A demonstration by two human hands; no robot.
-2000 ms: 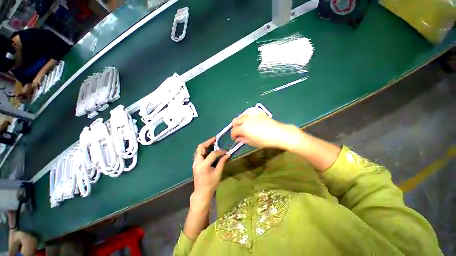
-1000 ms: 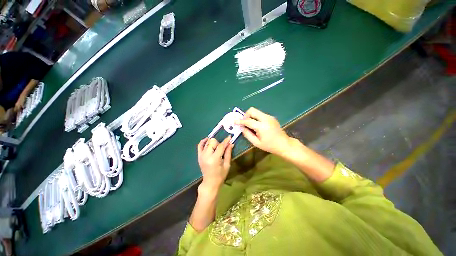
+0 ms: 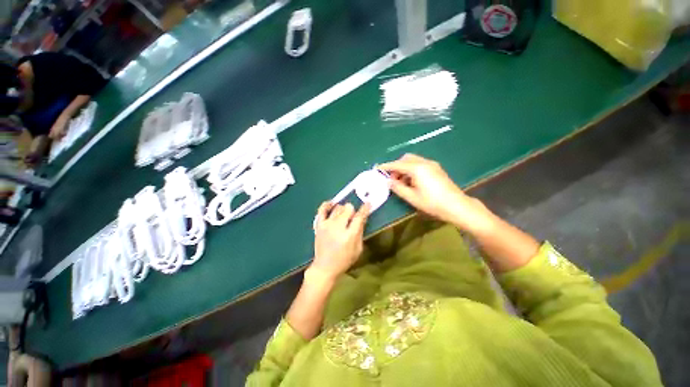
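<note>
A white plastic frame [image 3: 372,189] is held over the green bench near its front edge, its solid rounded part up and to the right. My left hand [image 3: 340,236] grips the frame's lower left part, and the fingers cover much of the loop. My right hand [image 3: 425,185] has its fingertips at the frame's upper right end; whether they pinch a thin strip there is too small to tell. A dense pile of white strips [image 3: 420,94] lies beyond the hands, with a few loose strips [image 3: 430,137] just in front of it.
Overlapping white frames [image 3: 160,223] lie at left, with more [image 3: 253,175] beside them. Past the pale rail [image 3: 331,98] are an upright frame group [image 3: 172,130] and a single frame [image 3: 299,32]. A post [image 3: 412,26], black fan-like unit [image 3: 498,23], yellow-filled bag [image 3: 616,30] and a person [image 3: 60,87] also show.
Since the oldest frame, my right hand has moved from the middle of the frame to its upper right end, and my left hand's fingers now lie over the loop. The view has also shifted.
</note>
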